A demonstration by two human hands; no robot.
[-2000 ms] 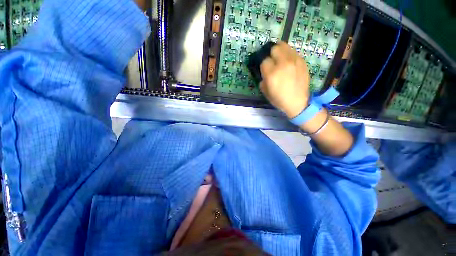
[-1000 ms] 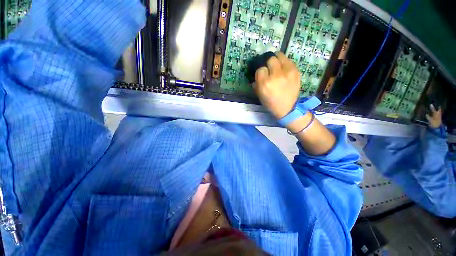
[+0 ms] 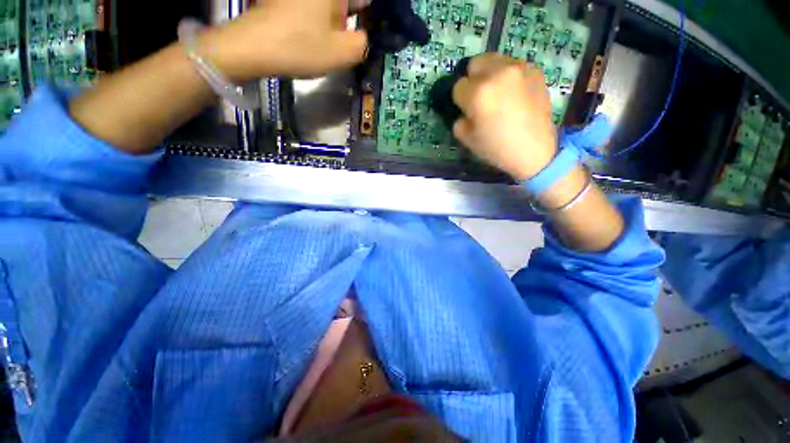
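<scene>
A pale green circuit board panel (image 3: 407, 121) lies in a black carrier frame (image 3: 416, 167), with a second green panel (image 3: 547, 43) to its right. My left hand (image 3: 303, 39), black covers on its fingertips, is over the upper left part of the first panel and the frame's left side. My right hand (image 3: 507, 112), with a blue wrist strap (image 3: 559, 169), is over the same panel's right part, black-covered fingers bent down toward it. The fingertips of both hands are hidden or dark, so I cannot tell whether they hold anything.
A silver rail (image 3: 346, 186) runs along the near edge, with a chain behind it. Another carrier with green panels (image 3: 752, 156) is at the far right, and more panels (image 3: 54, 52) are at the upper left. A thin blue cord (image 3: 671, 95) curves at upper right. A neighbour's blue sleeve (image 3: 736, 285) shows at right.
My left hand has come into view over the panel's upper left. My right hand has shifted slightly up and right. The far-right carrier appears further right, and the neighbour's hand is no longer visible.
</scene>
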